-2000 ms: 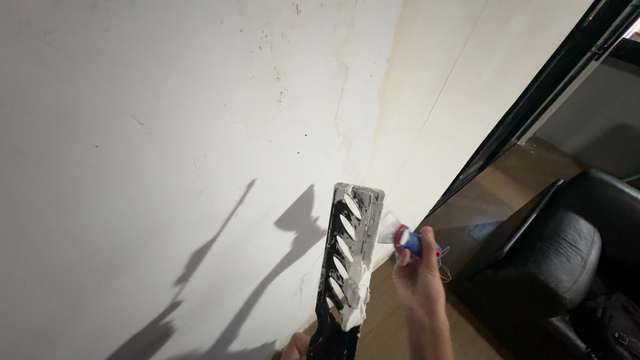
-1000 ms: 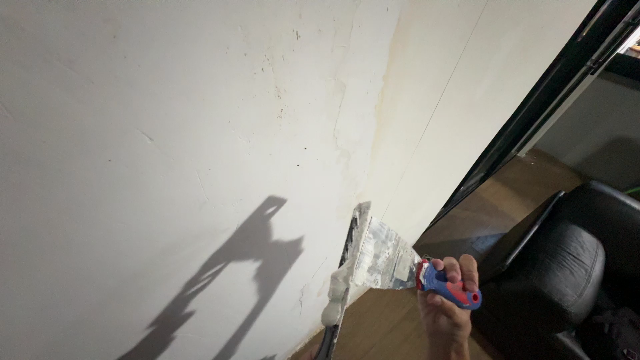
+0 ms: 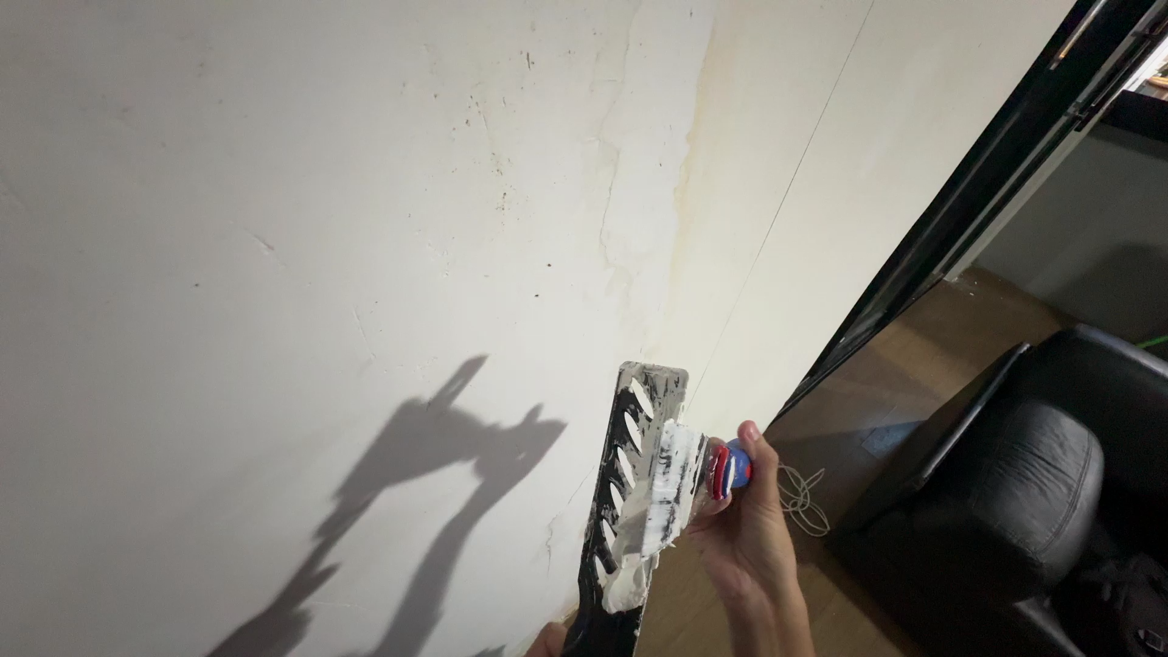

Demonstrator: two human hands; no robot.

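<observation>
My left hand, mostly cut off by the bottom edge, grips a long black slotted plastering blade. White filler is heaped low on that blade, and grey smears cover its upper end. My right hand is closed around the blue and red handle of a putty knife. The putty knife's blade, coated in white filler, lies against or just over the slotted blade's right side; contact is hard to tell. Behind both tools is a white wall with fine cracks, dark specks and a yellowish vertical stain.
At the right stands a black leather armchair on a brown floor. A loose pale cord lies beside my right wrist. A dark frame borders the wall. Shadows of my arms and tools fall on the wall at lower left.
The slotted blade, seen nearly edge-on a second ago, now shows its broad slotted face. My right hand has turned the putty knife, whose blade now overlaps the slotted blade's face.
</observation>
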